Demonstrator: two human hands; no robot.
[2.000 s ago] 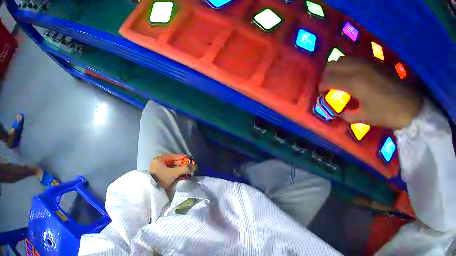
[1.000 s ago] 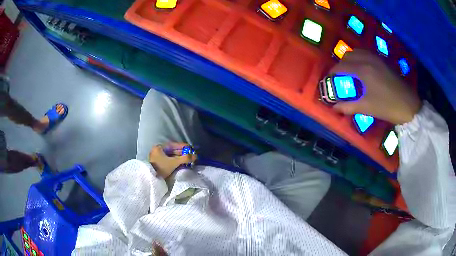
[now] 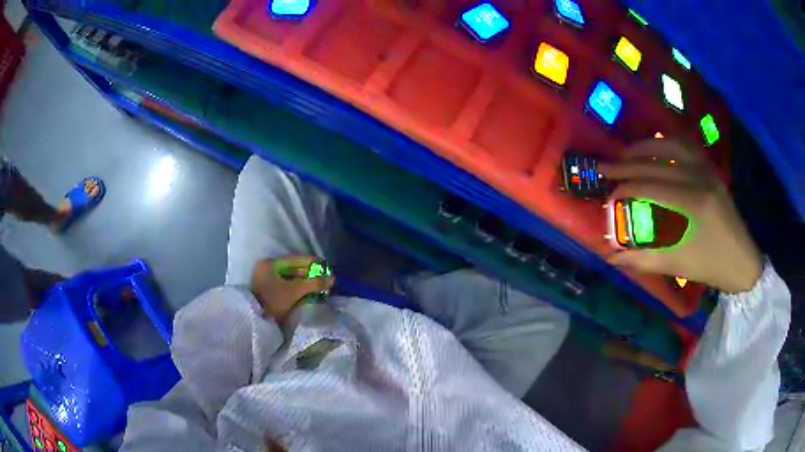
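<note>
The red-orange tray [image 3: 349, 48] lies on the shelf with lit watches in several pockets; a few pockets near its front edge are empty. My right hand [image 3: 688, 216] is over the tray's right part and grips at least two stacked watches, one with a green-lit screen [image 3: 643, 222] and one showing orange. A watch with a dark menu screen [image 3: 584, 175] sits in a pocket beside my right fingertips. My left hand [image 3: 287, 284] rests over my lap, fingers curled around a small thing with a green-lit face [image 3: 315, 270], probably a watch, mostly hidden.
The rack's blue edge [image 3: 353, 128] runs below the tray. A lower green shelf [image 3: 371, 199] holds dark units near its edge. A blue plastic stool [image 3: 88, 340] stands at the lower left. Another person's foot in a blue sandal [image 3: 82, 196] is at the left.
My right hand has moved down and slightly right with its watches. A watch with a menu screen now shows in the pocket where the hand was. The lit screens have changed colour.
</note>
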